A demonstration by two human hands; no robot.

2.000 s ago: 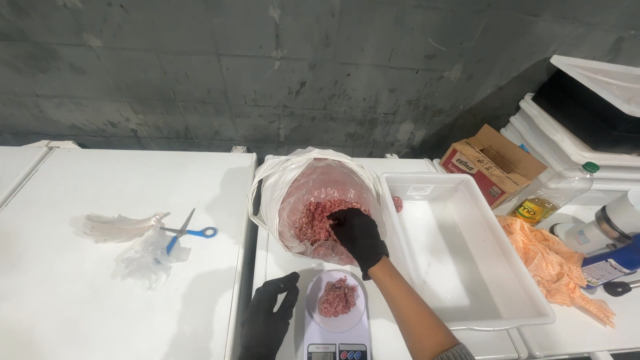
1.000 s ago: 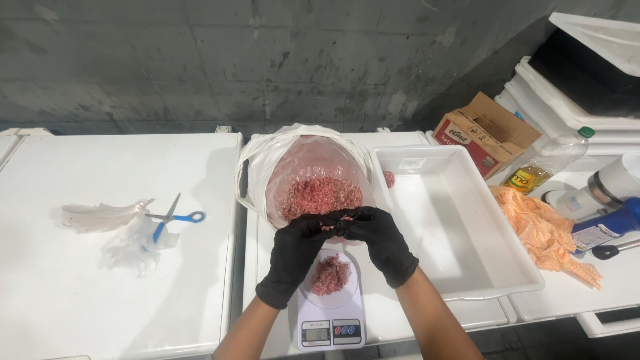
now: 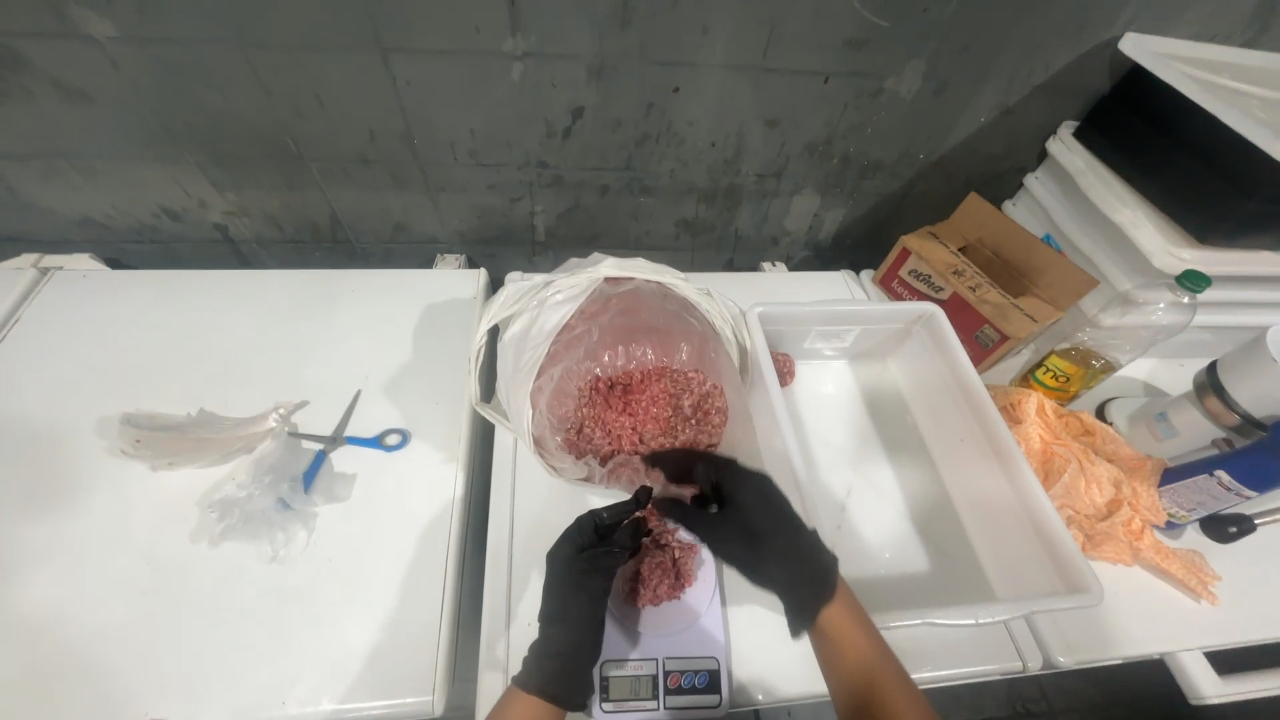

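Observation:
Both hands wear black gloves. My left hand (image 3: 590, 580) and my right hand (image 3: 745, 525) meet just above the kitchen scale (image 3: 660, 640), their fingertips near a small bit of meat; how firmly either holds it cannot be made out. On the scale's round plate lies a loose clump of ground meat (image 3: 662, 572). Behind it stands a plastic bag (image 3: 615, 300), its mouth spread wide, with more ground meat (image 3: 650, 405) inside. The right fingers are close to the bag's lower lip.
Right of the bag is a white plastic tub (image 3: 1000, 500), with a ball of meat (image 3: 784, 368) beside it. Farther right are a cardboard box (image 3: 985, 280), an oil bottle (image 3: 1110, 335) and an orange cloth (image 3: 1090, 480). Scissors (image 3: 345, 440) and crumpled plastic (image 3: 260, 500) lie left.
My right hand was in the bag's meat two seconds ago and is now over the scale. My left hand has come up from beside the scale to meet it.

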